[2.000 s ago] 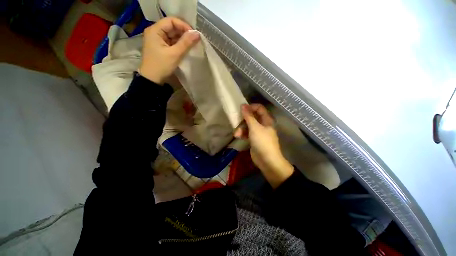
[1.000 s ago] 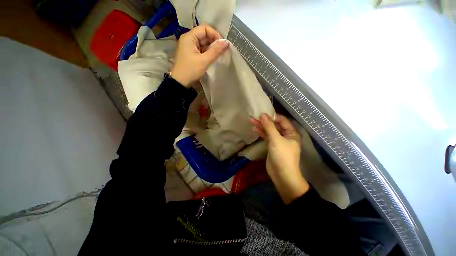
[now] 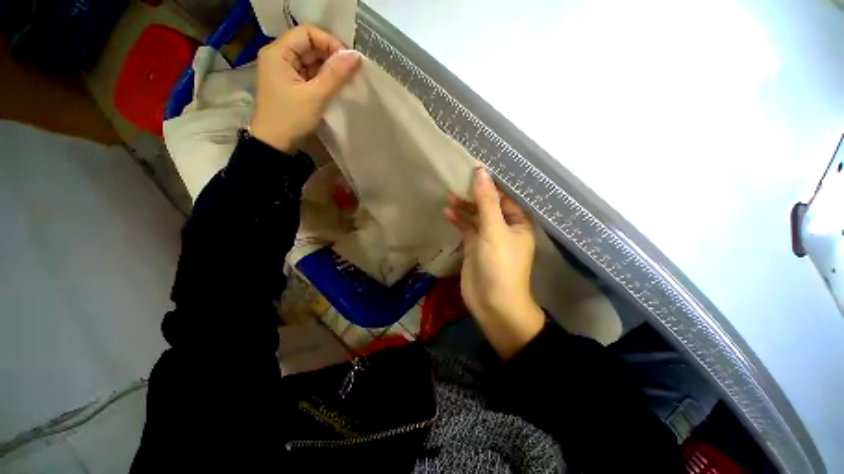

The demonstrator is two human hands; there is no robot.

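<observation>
A cream cloth piece (image 3: pixel 393 153) is stretched between my two hands beside the table edge. My left hand (image 3: pixel 301 83) pinches its upper corner between thumb and fingers. My right hand (image 3: pixel 495 245) pinches its top edge lower down, close to the ruler tape. The cloth hangs down over the blue basket, where more cream cloth (image 3: pixel 208 139) lies. Part of the cloth also shows above my left hand, at the table's corner.
The white table (image 3: pixel 648 120) with ruler tape (image 3: pixel 555 208) on its edge runs along the right. A blue basket (image 3: pixel 356 296) is below my hands. A red object (image 3: pixel 153 79) is at upper left. Part of a red basket (image 3: pixel 713 458) shows at lower right.
My right hand has moved up towards the ruler tape, and the cloth's top edge between my hands now lies along the table edge. The camera view has shifted. Both hands keep their pinch.
</observation>
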